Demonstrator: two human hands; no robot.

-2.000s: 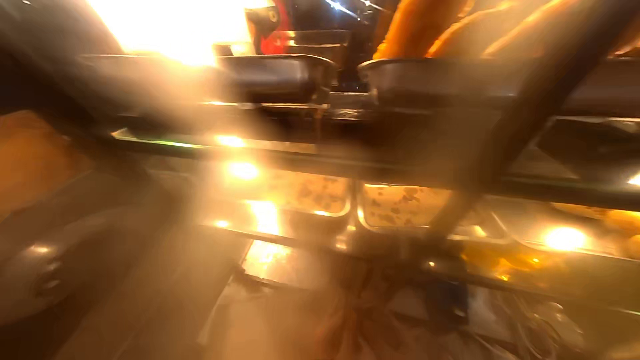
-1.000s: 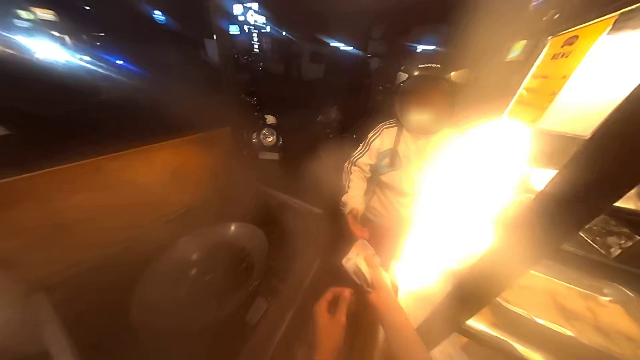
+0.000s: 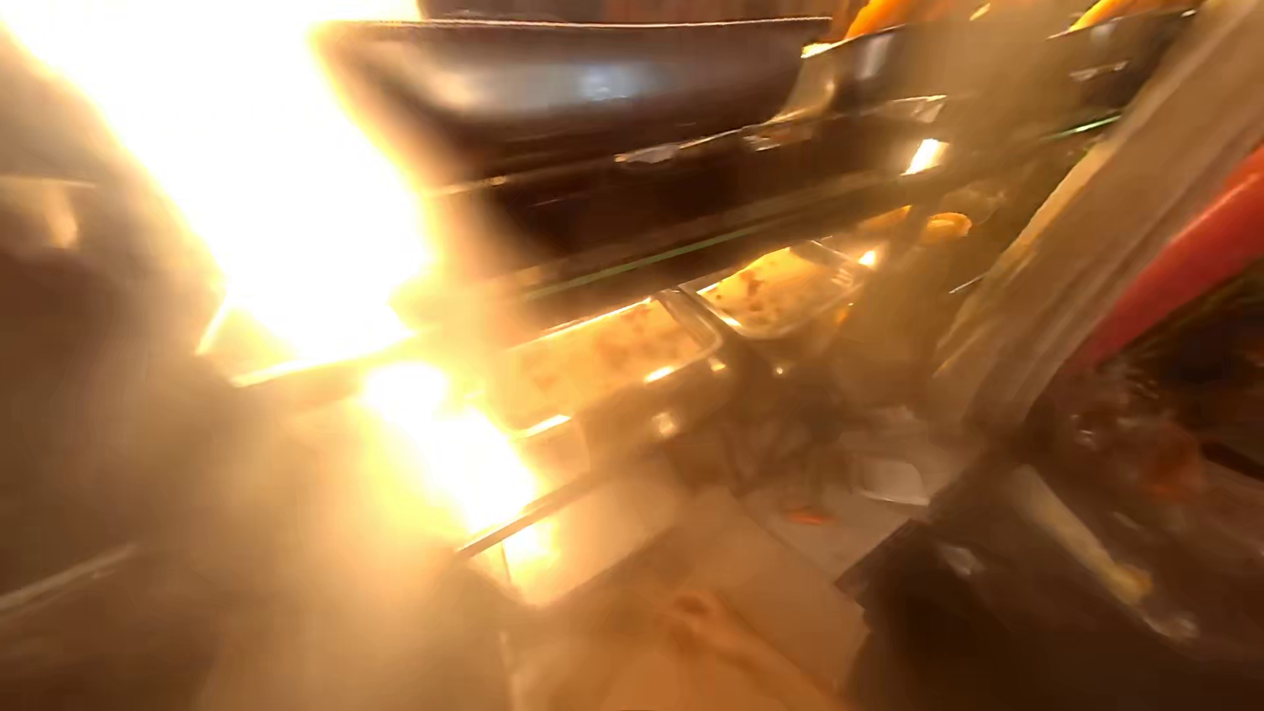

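Note:
At the bottom centre, a strongly blurred bare hand (image 3: 716, 632), which looks like my right hand, lies low over a pale work surface (image 3: 602, 528). Its fingers are smeared, so any hold is unclear. My left hand cannot be told apart from the skin-coloured blur beside it. Ahead of the hands are a metal food tray (image 3: 607, 360) with speckled pale contents and a second such tray (image 3: 775, 291) behind it to the right.
A large dark metal pan (image 3: 592, 84) stands above the trays. Strong glare covers the upper left. On the right a slanting post (image 3: 1096, 232) rises beside a red surface (image 3: 1185, 262). A small white object (image 3: 894, 481) lies on the pale surface.
The view has swung from a person in a striped-sleeve jacket back to the trays. One second ago one of my hands held a small white item near that person; now none shows in it.

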